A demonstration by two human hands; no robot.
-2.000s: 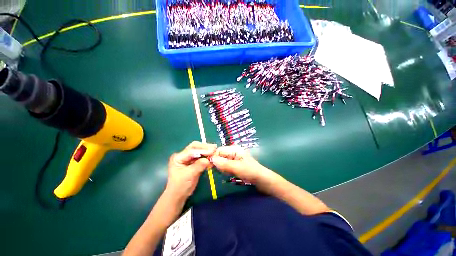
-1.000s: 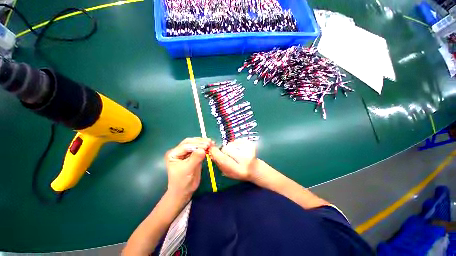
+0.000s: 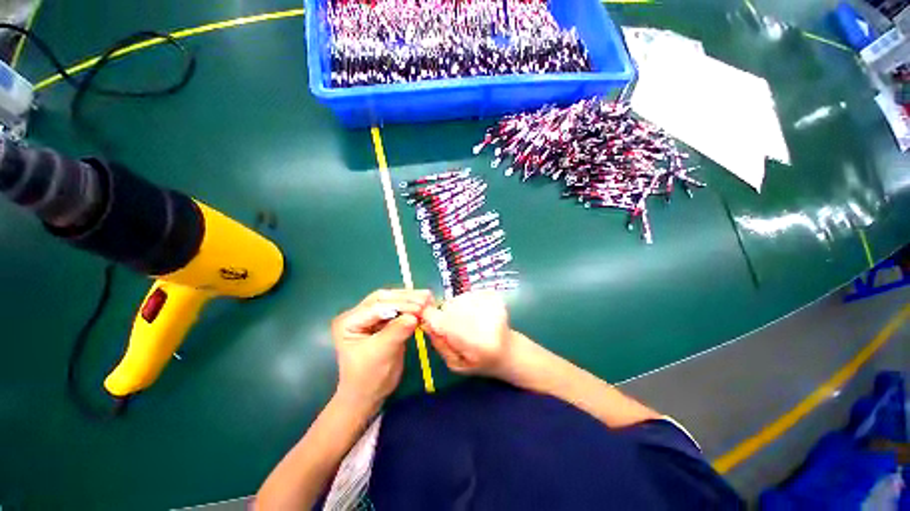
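Observation:
My left hand and my right hand meet at the fingertips over the yellow line, close to my body. My left hand pinches a small wire lead; its pale end shows between the fingers and the rest is hidden. My right fingertips are closed against the same spot, and what they grip is too small to tell apart from the lead. A ladder-like row of red, black and white leads lies just beyond my right hand. A large loose pile of leads lies farther right.
A blue bin full of leads stands at the back. White paper sheets lie right of it. A yellow heat gun lies at left, its black nozzle pointing up-left, with a black cord behind. Two small black pieces lie near it.
My hands stay together at the fingertips, with small shifts of the fingers. Two seconds ago a few leads showed below my right wrist; they are not visible now. The view has shifted slightly.

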